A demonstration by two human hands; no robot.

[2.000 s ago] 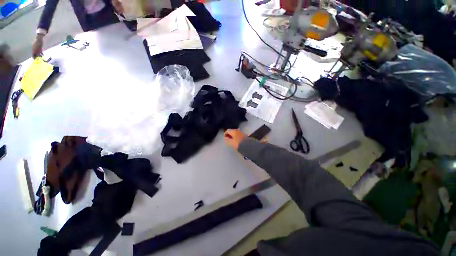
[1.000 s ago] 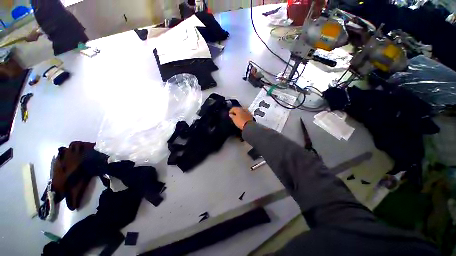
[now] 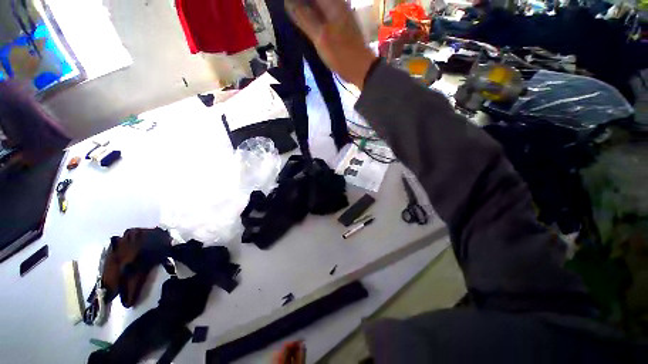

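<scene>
My right hand (image 3: 332,39) is raised at the top edge, partly cut off and blurred. It holds long dark fabric strips (image 3: 290,78), which hang down to the black tangled heap (image 3: 295,199) in the middle of the table. My left hand (image 3: 291,352) shows only as a small blurred part at the bottom edge; its grip cannot be told. Just above it, a thick dark stack of strips (image 3: 284,323) lies along the grey ruler (image 3: 266,320). Small black offcuts (image 3: 287,299) lie above the ruler.
Black shears (image 3: 413,206), a dark block (image 3: 356,210) and a white marker (image 3: 358,228) lie right of the heap. Clear plastic (image 3: 206,206) is behind left. Brown cloth (image 3: 131,263) and another black heap (image 3: 167,306) lie left. Cutting machines (image 3: 490,85) stand back right.
My right hand has moved from the heap up to the top edge, lifting dark strips. My left hand has appeared at the bottom edge. The view has tilted up.
</scene>
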